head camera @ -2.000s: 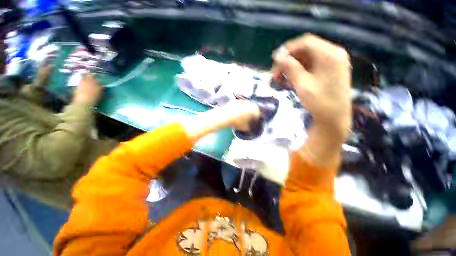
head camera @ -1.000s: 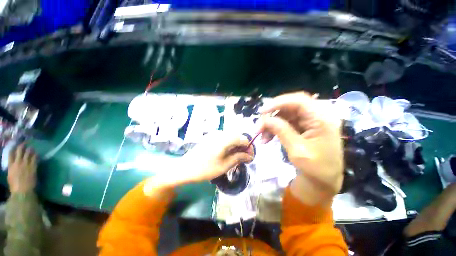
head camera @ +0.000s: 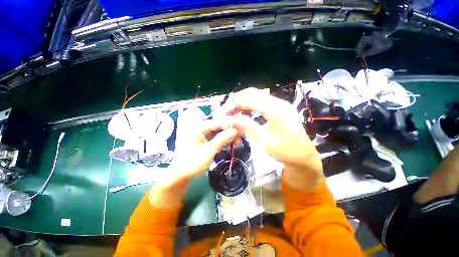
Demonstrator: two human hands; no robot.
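Note:
A black housing [head camera: 229, 178] stands with its round mouth up on the bench, below my hands. Red and dark lead wires [head camera: 232, 154] rise from it to my fingers. My left hand [head camera: 194, 150] and my right hand [head camera: 274, 131] meet above the housing, with fingertips pinching the red wires. The wire ends are hidden between the fingers. Another dark round part lies partly hidden just behind the housing.
White housings [head camera: 143, 131] with lead wires stand at left. A white cable [head camera: 49, 167] lies further left. Black curved parts [head camera: 370, 163] and more white parts [head camera: 338, 83] are at right. A metal rail [head camera: 201, 31] runs behind. Another person's arm [head camera: 428, 196] is at lower right.
My hands have come together on the red wires. The black housing now shows upright below them, where my left hand was over it before. The camera view has shifted.

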